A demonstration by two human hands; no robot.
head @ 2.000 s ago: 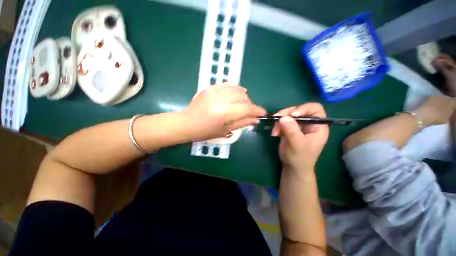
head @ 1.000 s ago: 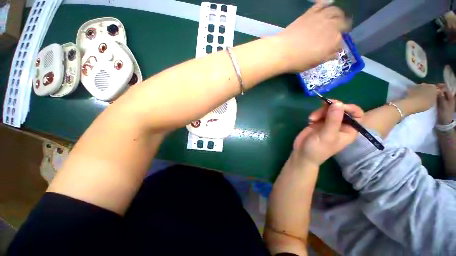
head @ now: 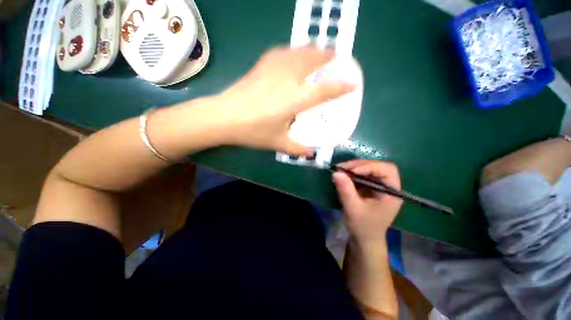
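A cream housing shell (head: 332,115) lies on the white strip with dark squares (head: 324,28), blurred and bright, so its details do not show. My left hand (head: 282,103) is over the shell's left side, thumb and fingers spread around it; whether it grips the shell is unclear. My right hand (head: 369,190) holds the black tweezers (head: 407,195) between thumb and fingers. The tweezers' tip is at the strip's near end, just below the shell. Whether the tip holds anything cannot be seen.
Stacked cream housings (head: 153,47) lie at the upper left, beside a pile of spare strips (head: 36,59). A blue bin (head: 479,94) of white pieces stands at the upper right. Another person's grey sleeve (head: 532,206) is at the right edge. A brown cardboard box (head: 37,150) is below the table's left edge.
My left hand has moved from above the blue bin back to the shell. My right hand with the tweezers has moved left, to the strip's near end. The camera view has shifted.
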